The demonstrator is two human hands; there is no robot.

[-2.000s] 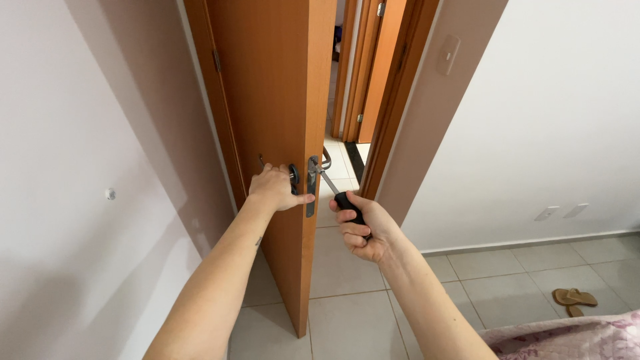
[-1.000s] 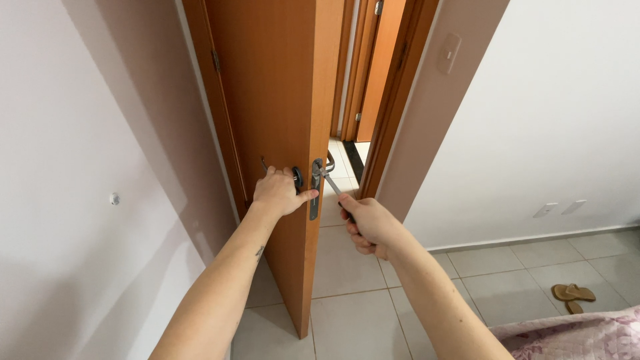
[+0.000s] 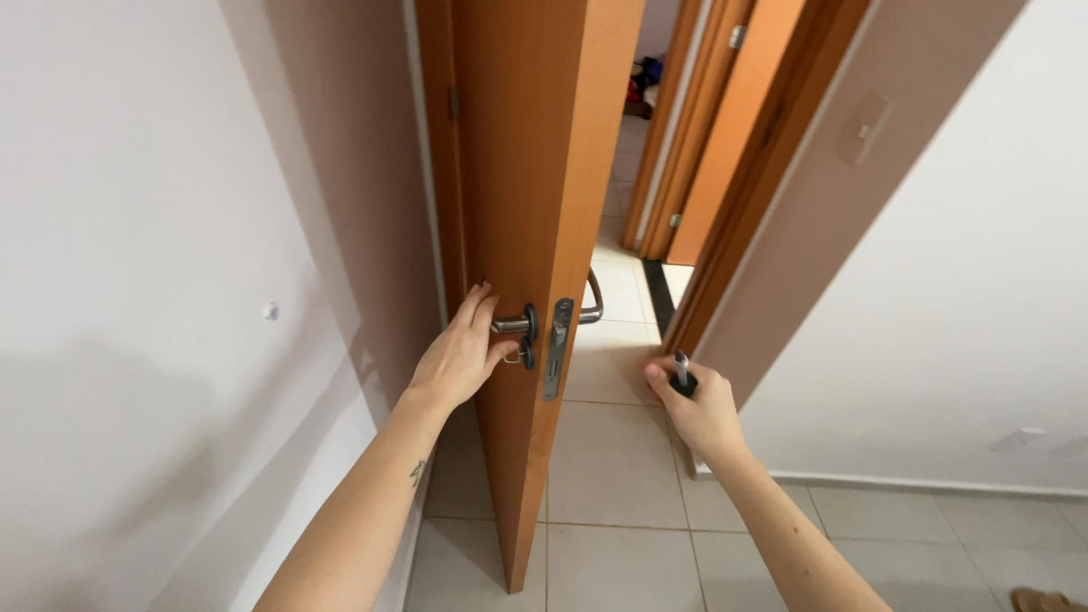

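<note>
The wooden door (image 3: pixel 518 170) stands ajar with its edge toward me. My left hand (image 3: pixel 459 348) rests at the near-side lever handle (image 3: pixel 512 325), its thumb by the key (image 3: pixel 512 357) in the lock; whether the fingers grip the lever is hard to see. Set in the door's edge is the metal lock faceplate (image 3: pixel 557 350), its latch bolt sticking out. Past the edge shows the far-side lever handle (image 3: pixel 595 299). To the right of the door, my right hand (image 3: pixel 701 408) is closed around the black handle of a screwdriver (image 3: pixel 682 370), whose metal shank points up, apart from the lock.
A white wall with a small round wall stop (image 3: pixel 270 311) is at the left. The door frame (image 3: pixel 765 170) and a wall with a light switch (image 3: pixel 865 129) stand to the right. Another wooden door (image 3: pixel 735 136) shows beyond. A sandal (image 3: pixel 1041 599) lies on the floor tiles at lower right.
My right hand has drawn the screwdriver away from the lock faceplate, where its tip was in both earlier frames, and moved right. My left hand remains by the near-side lever handle.
</note>
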